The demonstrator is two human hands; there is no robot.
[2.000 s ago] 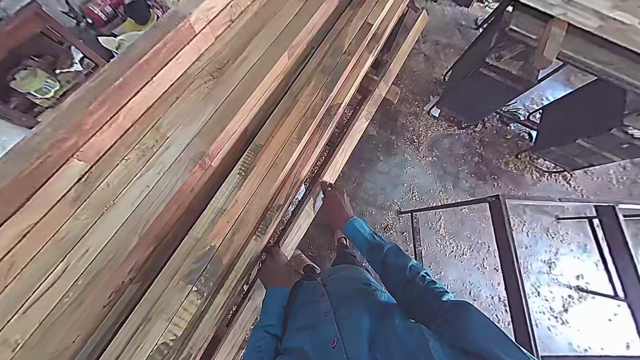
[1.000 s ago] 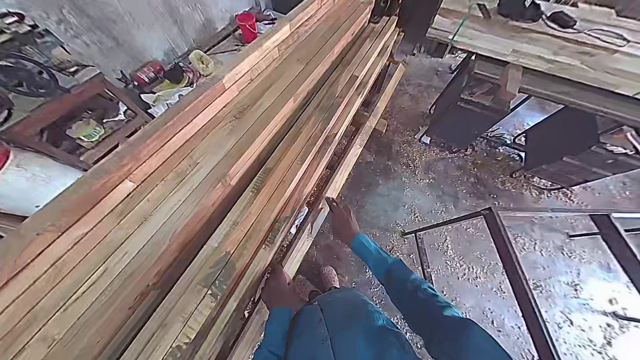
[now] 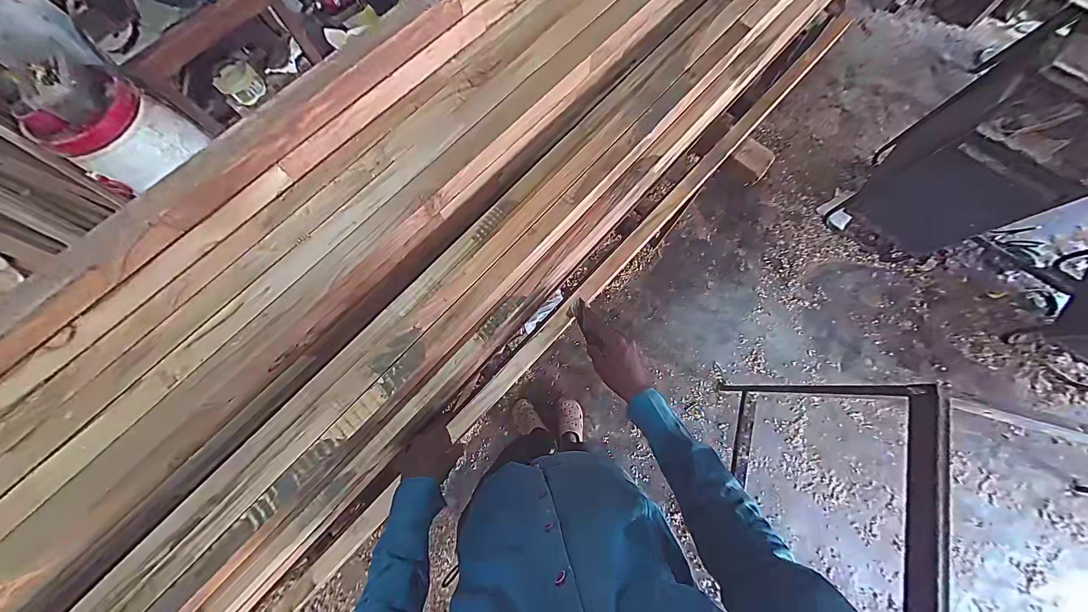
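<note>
Long planed wooden boards (image 3: 340, 246) lie side by side, running from lower left to upper right. Along their near edge lies a narrow wooden strip (image 3: 637, 242), separated from the rest by a dark gap. My left hand (image 3: 429, 450) is closed over this strip near my body. Farther up, my right hand (image 3: 614, 353) grips the strip's outer edge, with the fingertips on its top face. A small pale scrap (image 3: 544, 313) sits in the gap beside the right hand. The undersides of both hands are hidden.
A wooden block (image 3: 750, 161) juts out under the strip. Right of me, a dark metal frame (image 3: 926, 484) stands over a floor strewn with shavings (image 3: 816, 323). Dark panels (image 3: 943, 195) stand at upper right. A white bucket with a red rim (image 3: 144, 136) is at upper left.
Both hands stay on the narrow strip throughout. The view has tilted down and shifted; the red bucket and far workbench top seen one second ago are out of view.
</note>
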